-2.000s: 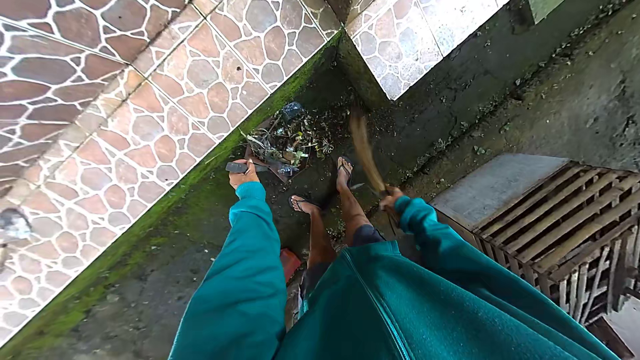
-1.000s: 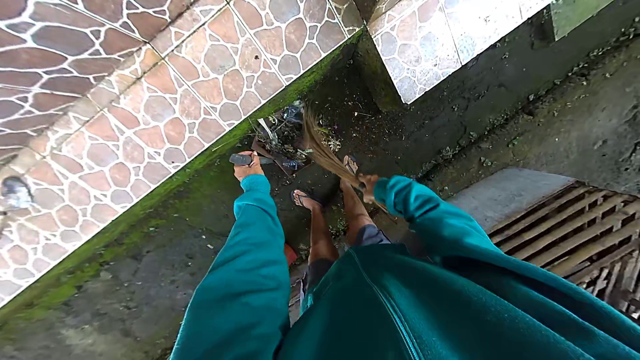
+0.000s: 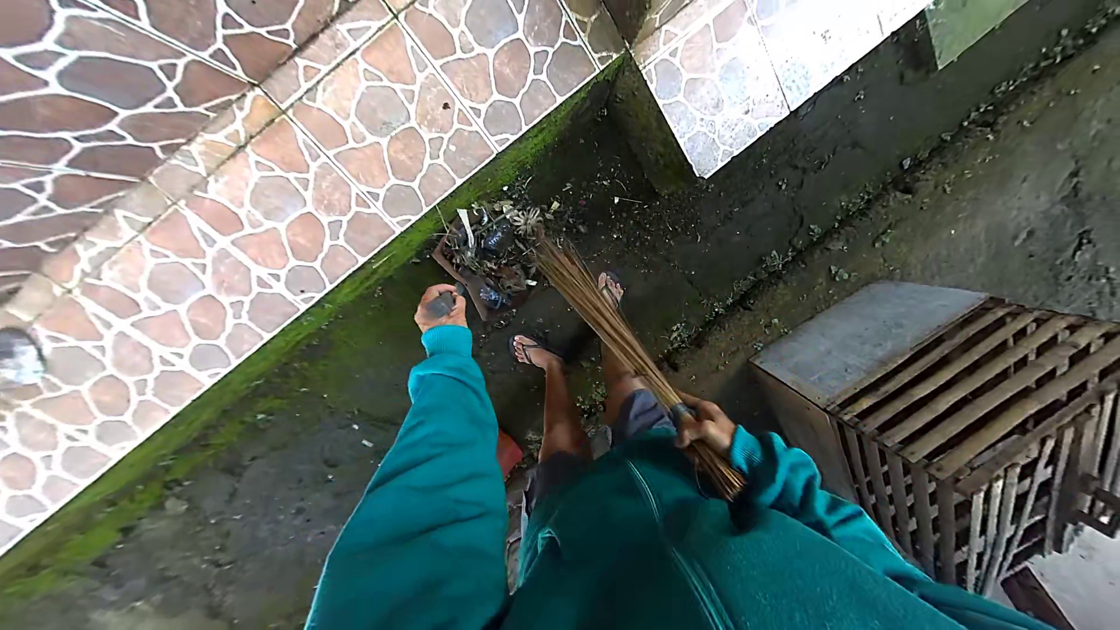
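My right hand [image 3: 707,427] grips a stick broom [image 3: 612,328] near its bound end, its bristle tips at the right side of a heap of litter [image 3: 503,241]. Leaves, twigs and bits of plastic make up the heap. It lies in and around a reddish-brown dustpan [image 3: 465,278] on the dark ground. My left hand [image 3: 440,306] is closed on a dark grey handle [image 3: 443,304] just left of the pan; the join between handle and pan is hard to make out.
A mossy ledge faced with stone-pattern tiles [image 3: 332,157] runs along the left and top. To the right stands a slatted wooden crate [image 3: 971,376] with a grey board [image 3: 866,337] on it. My feet in flip-flops [image 3: 535,350] are just below the litter. Fine debris [image 3: 665,219] dots the ground.
The broom, blurred and right of the heap two seconds ago, has swung left so its tips now touch the heap's right side. My left hand stays by the pan.
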